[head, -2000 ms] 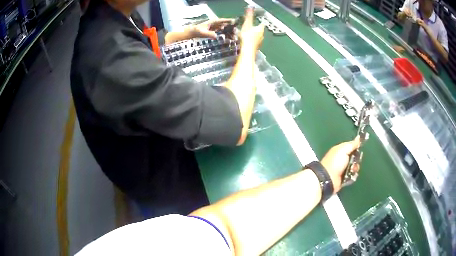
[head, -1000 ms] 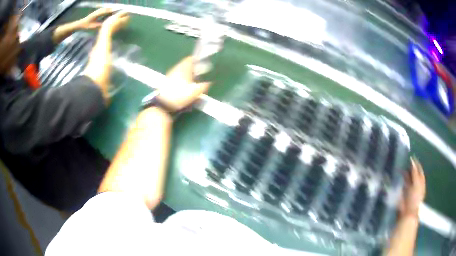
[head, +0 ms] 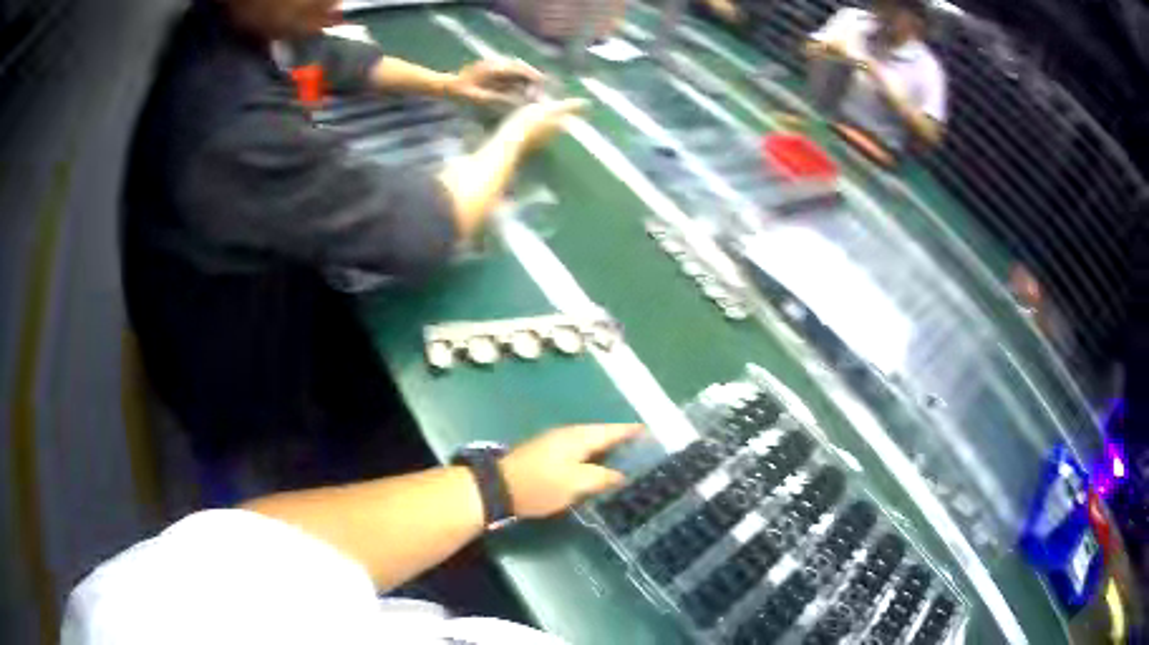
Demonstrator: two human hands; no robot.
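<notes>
My left hand (head: 570,469) is at the left edge of the filled clear tray (head: 743,510). Its fingers are apart and hold no strip; blur hides whether they touch the tray. The tray has rows of small black round components. A grey metal holder strip (head: 523,343) with several round nests lies on the green bench beyond my left hand, its right end near the white line. My right hand is out of the picture.
A second holder strip (head: 699,268) lies near the far white line. A worker in dark clothes (head: 252,189) works at the bench on the left. Across the bench are a white sheet (head: 825,284), a red bin (head: 800,158), a blue bin (head: 1062,536) and a seated person (head: 888,76).
My left hand has let go of the holder strip, which now lies on the bench, and has moved to the tray. My right hand, seen at the tray's right edge, has left the picture.
</notes>
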